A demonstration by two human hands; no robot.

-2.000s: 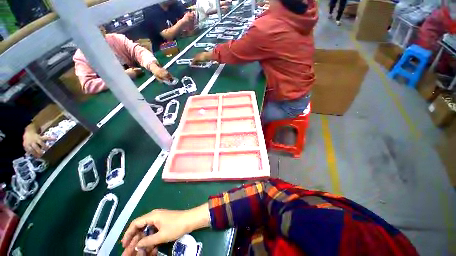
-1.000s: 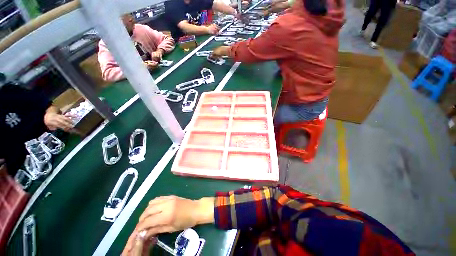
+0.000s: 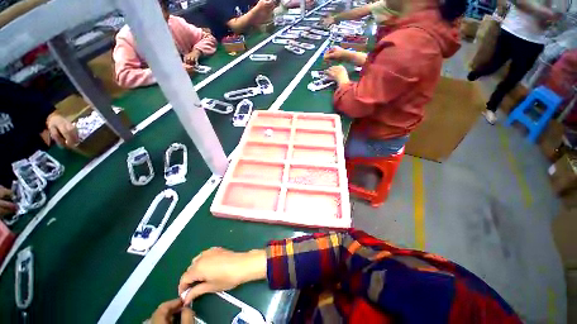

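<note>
My right hand, bare with a plaid sleeve, and my left hand, cut off by the bottom edge, meet at the narrow end of a white looped housing. Its wide end lies to the right, partly below the picture. Fingertips of both hands pinch this end; any small part between them is too small to tell. A pink-red compartment tray lies ahead, with tiny specks in one pocket and a small white piece in another.
White housings lie on the green belt, including a long one left of the dividing strip. A pale post rises beside the tray. Workers sit across and ahead, one in a red jacket. A cardboard box holds white fittings.
My left hand shows more at the bottom edge. The belt housings have shifted away from me. The worker in red has both hands at a housing. A walking person on the right is closer.
</note>
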